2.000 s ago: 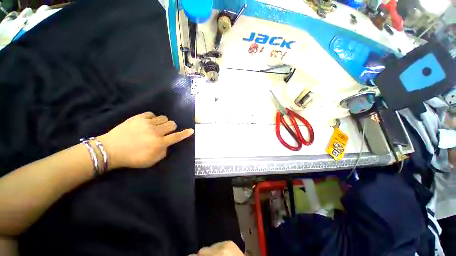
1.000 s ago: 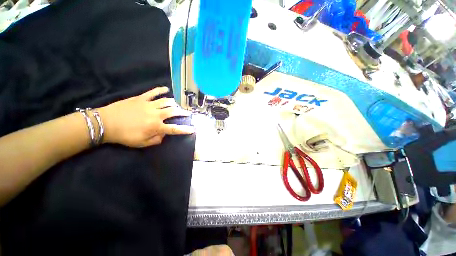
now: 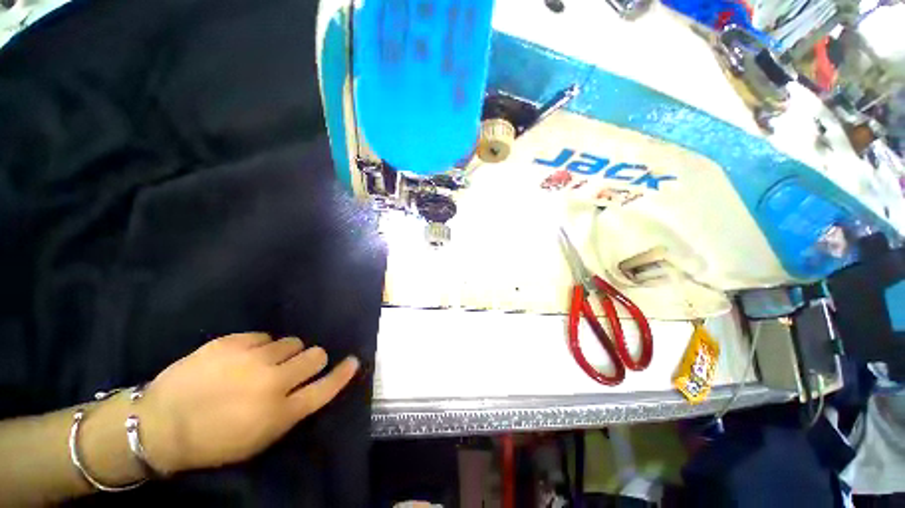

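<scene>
My left hand lies flat on the black cloth, palm down, fingers pointing right, the index fingertip close to the cloth's right edge. It grasps nothing. My right hand shows only as a small sliver at the bottom edge, so its hold cannot be told. The black cloth covers the left side and runs under the sewing machine's needle area, where a bright spot lights it. The machine head is white and teal with JACK on it. A blue lamp paddle hides part of its left end.
Red-handled scissors lie right of the needle, with a yellow-orange packet farther right. A measuring strip runs along the table's front edge. A dark box stands at the right end. Dark cloth lies below the table.
My left hand has moved away from beside the needle, down and slightly left along the cloth. My right hand has sunk almost out of the picture. The camera view has shifted.
</scene>
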